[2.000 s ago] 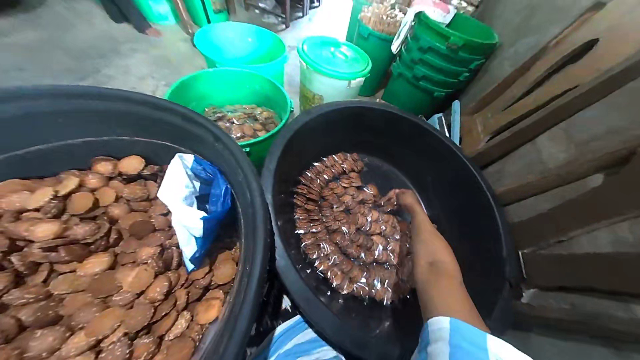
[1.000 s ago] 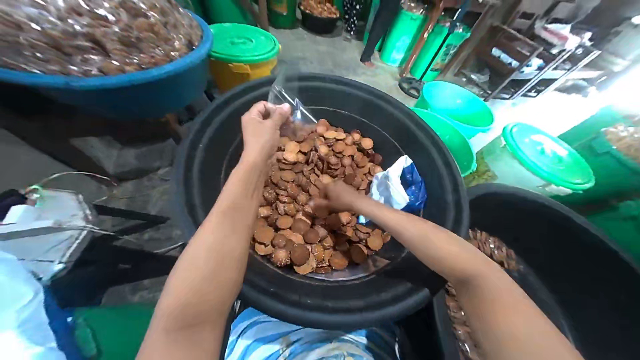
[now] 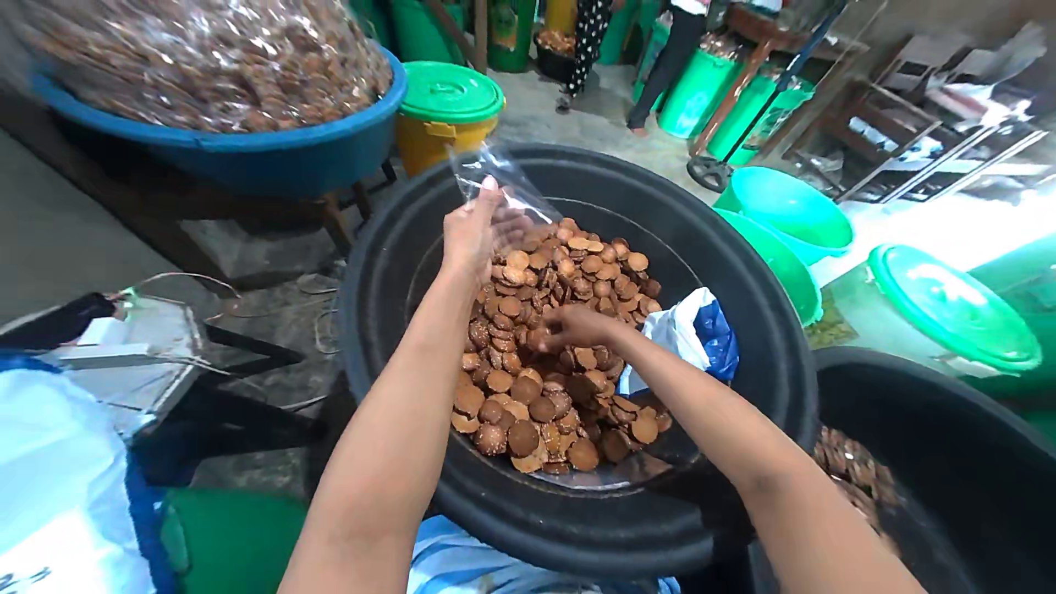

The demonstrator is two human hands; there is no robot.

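Note:
My left hand (image 3: 483,227) grips a clear plastic bag (image 3: 503,177) near the far rim of a large black tub (image 3: 730,247). Round brown cookies (image 3: 540,412) are heaped inside that tub. Among them, near the middle of the heap, my right hand (image 3: 573,327) has its fingers curled on some cookies; how many it holds is hidden. A white and blue plastic packet (image 3: 689,334) lies on the heap to the right, partly behind my right forearm.
At the upper left a blue basin (image 3: 272,153) is piled with bagged cookies. Another black tub (image 3: 949,404) with packed cookies stands at the lower right. Green basins (image 3: 784,210) and a green-lidded bucket (image 3: 953,305) stand beyond. Two people's legs (image 3: 660,66) show at the back.
The view has swung left from the packed-cookie tub to the loose-cookie tub. My right hand, earlier in the right tub, is now in the loose cookies. The left hand has come into view with the bag.

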